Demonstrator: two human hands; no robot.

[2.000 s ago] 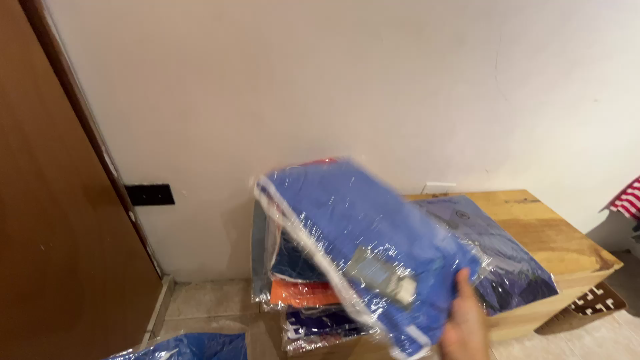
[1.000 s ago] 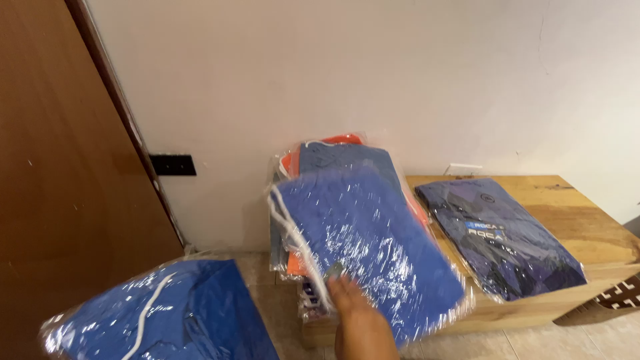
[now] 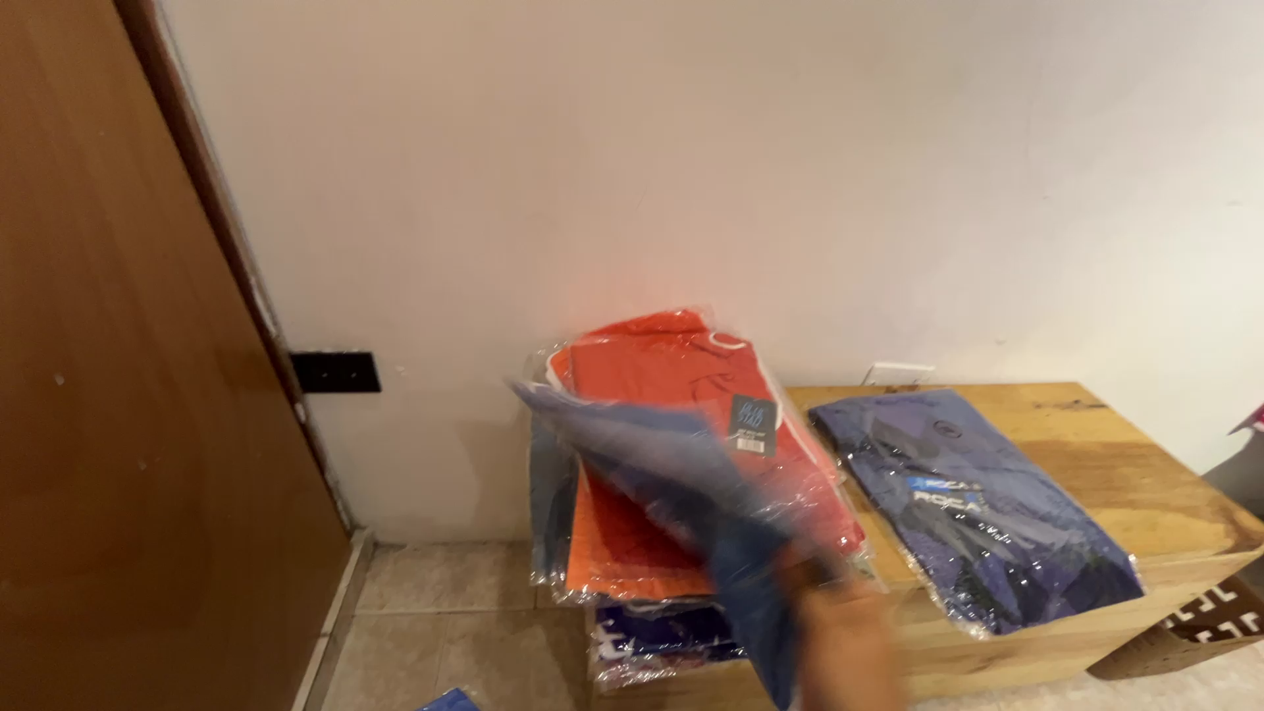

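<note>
My right hand (image 3: pixel 844 632), blurred, grips a folded dark blue garment in clear plastic (image 3: pixel 681 474), tilted over the left end of a wooden bench (image 3: pixel 1076 444). Beneath it lies a stack of bagged garments: a red one (image 3: pixel 652 370) with a dark tag (image 3: pixel 753 425) on top, an orange one (image 3: pixel 602 553) below, and a purple-blue one (image 3: pixel 657 632) lower down. A bagged purple-blue patterned garment (image 3: pixel 968 513) lies flat on the bench to the right. My left hand is out of view.
A brown wooden door (image 3: pixel 148 395) stands at the left, near a black wall outlet (image 3: pixel 336 372). A white outlet plate (image 3: pixel 899 374) sits behind the bench. A patterned brown box (image 3: pixel 1185 632) stands at the bench's right. A bit of blue wrapping (image 3: pixel 450 701) shows at the bottom edge.
The brighter blue package held over the stack is no longer seen there. My right hand now holds a darker blue one, and the red garment on the stack is uncovered.
</note>
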